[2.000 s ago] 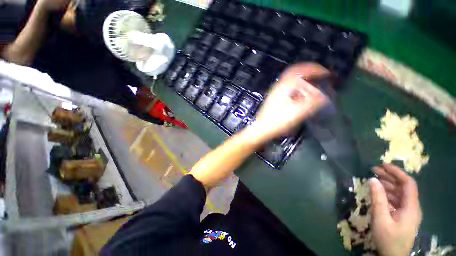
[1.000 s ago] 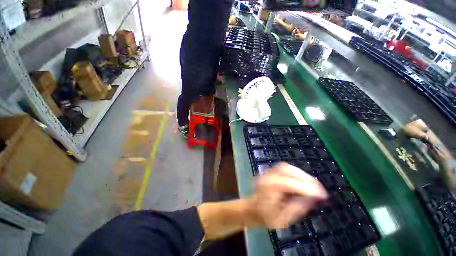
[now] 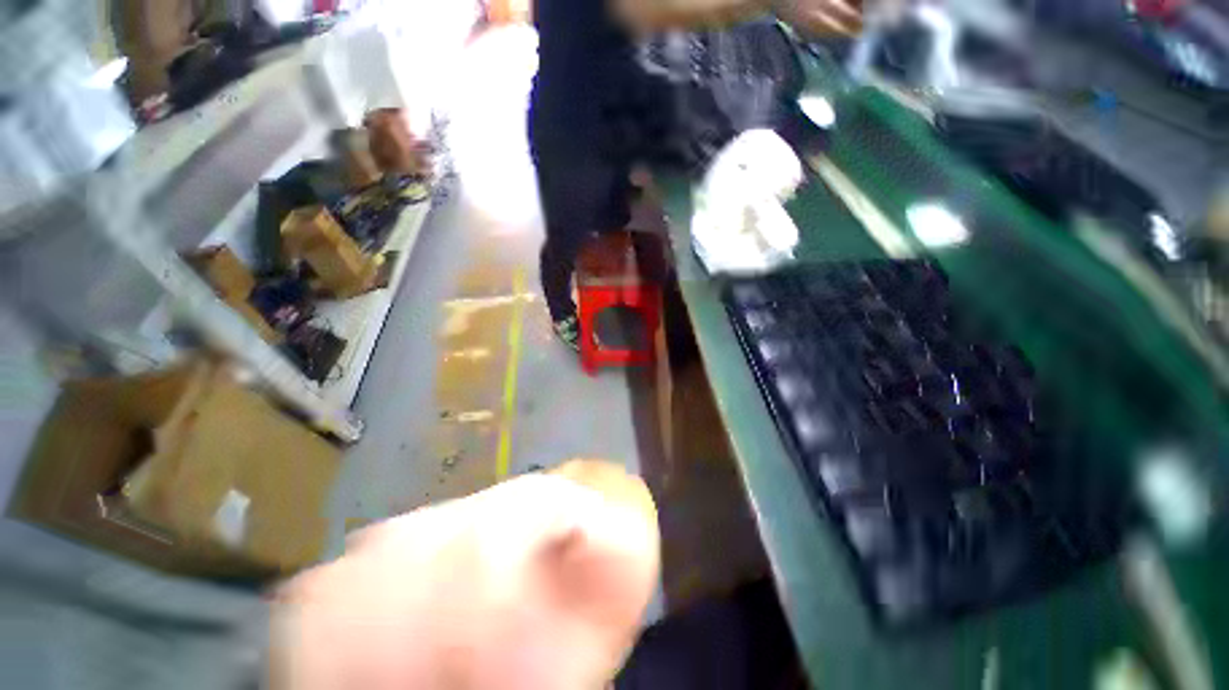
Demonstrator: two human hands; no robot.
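My left hand (image 3: 472, 580) is large, blurred and overexposed at the bottom, close to the camera. Its fingers look curled, but I cannot tell whether anything is in them. It is left of the bench and away from the tray. The glossy black blister tray (image 3: 795, 438) lies on the green bench (image 3: 735, 404) at the right. Its pockets are blurred, so I cannot tell which hold housings. My right hand is out of the picture.
A white desk fan (image 3: 745, 209) stands beyond the tray. A person in dark clothes (image 3: 580, 148) stands behind a red stool (image 3: 620, 330). An open carton (image 3: 229, 472) and a shelf with boxes (image 3: 371, 324) are at the left. A green conveyor or line runs along the right.
My left hand has moved from over the tray to the lower middle, nearer the camera. My right hand, seen two seconds ago by the cream heap, is gone. The view has swung towards the aisle.
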